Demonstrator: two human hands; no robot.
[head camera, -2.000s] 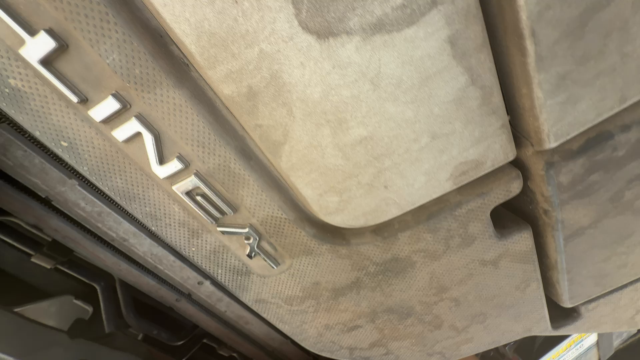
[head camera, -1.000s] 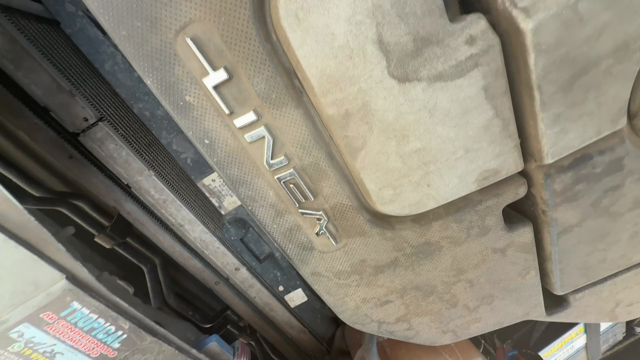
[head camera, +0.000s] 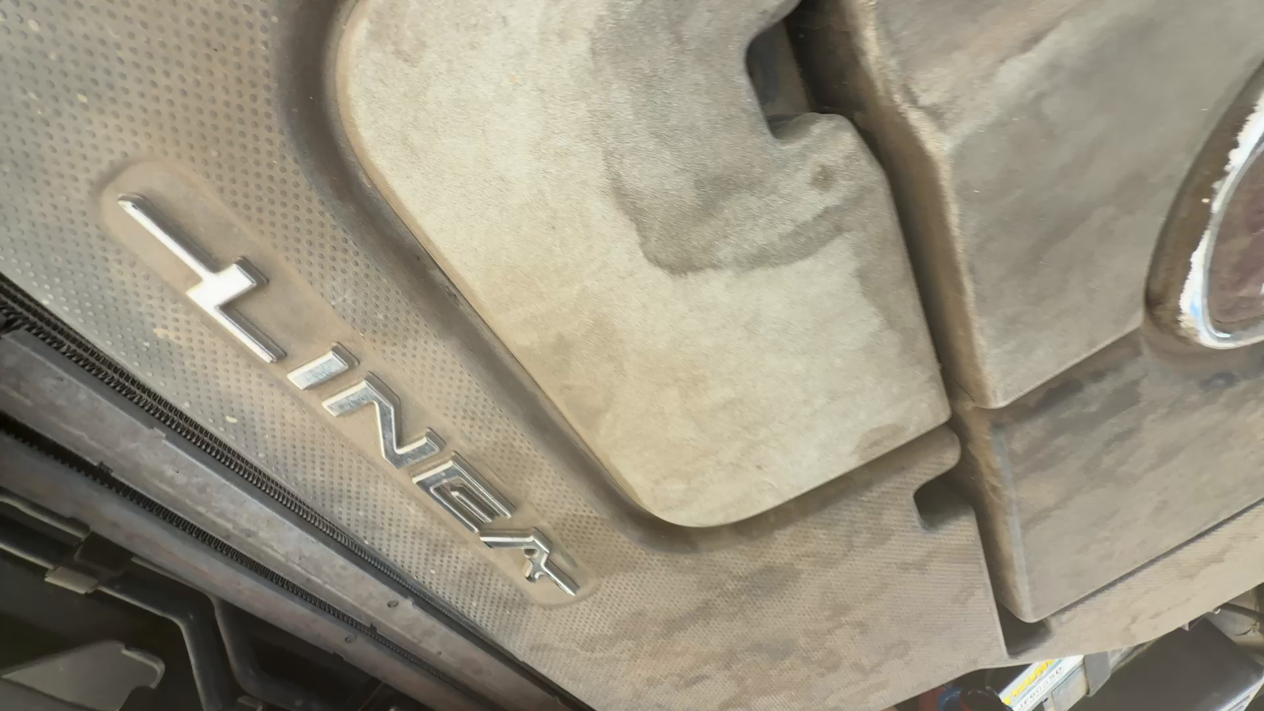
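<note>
Neither my left hand nor my right hand shows in the head view. A dusty plastic engine cover (head camera: 612, 326) fills most of the view, tilted, with a smooth raised panel and a dotted lower border. Chrome "LINEA" lettering (head camera: 385, 420) runs diagonally down that border. At the right edge lies part of a round emblem (head camera: 1234, 237) with a worn, whitish rim. Deep grooves divide the cover's raised sections, and a notch is cut at its upper middle.
Along the lower left run metal radiator edges with fine fins (head camera: 197, 434). Below them are dark pipes and brackets (head camera: 188, 612). At the bottom right, part of a battery with a label (head camera: 1047, 681) shows beside a dark box (head camera: 1175, 671).
The view has shifted and come closer to the cover, bringing in the round emblem. Skin at the bottom edge one second ago is out of view now.
</note>
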